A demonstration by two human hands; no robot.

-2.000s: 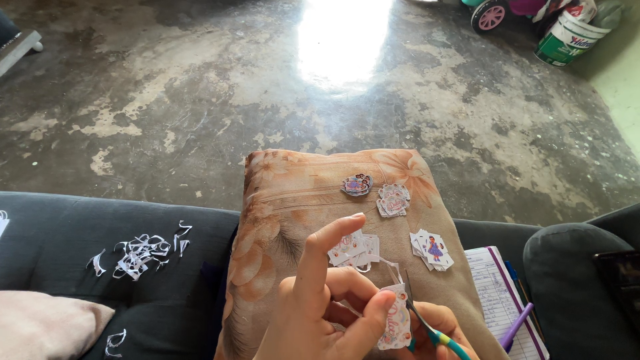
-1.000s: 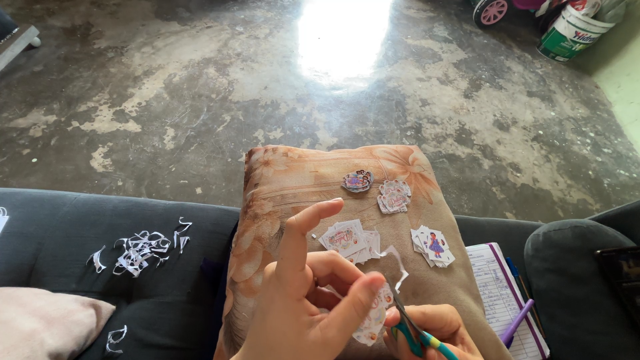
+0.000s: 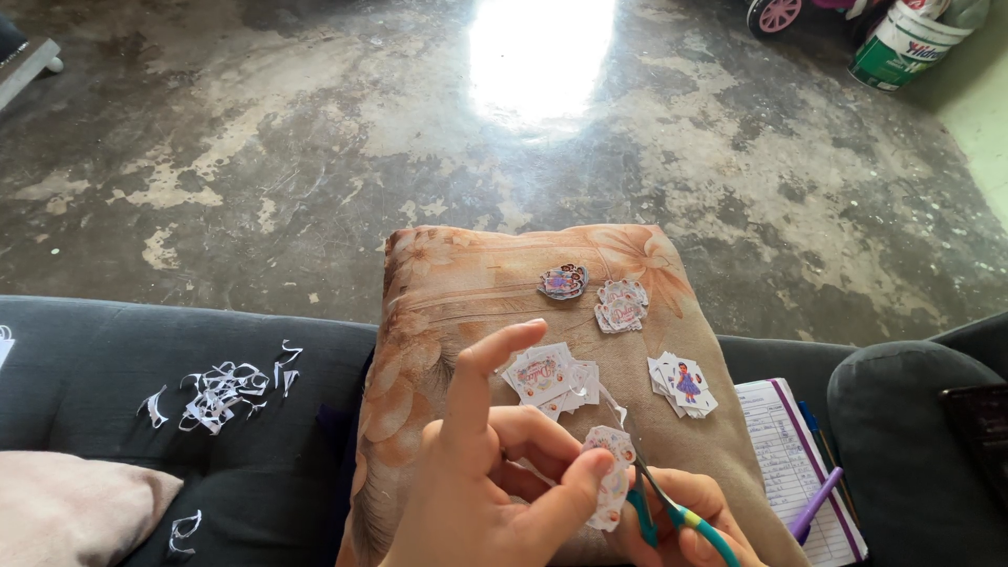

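Observation:
Between its thumb and fingers my left hand grips a printed paper cutout, its index finger raised. My right hand holds teal-handled scissors, with the blades at the cutout's right edge. A thin paper strip curls above the cutout. Beyond my hands, on the floral cushion, lie a pile of uncut printed cards, cards with a doll figure, a stack of trimmed lettered cutouts and a stack of trimmed figure cutouts.
Paper trimmings lie on the dark sofa at left, near a light pillow. To the right are a handwritten notebook, a purple pen and a dark object. A bucket stands on the floor at upper right.
My left hand has turned the cutout in its grip, and the scissors have shifted along its edge. The paper strip hangs in a different shape above it. The piles on the cushion stay put.

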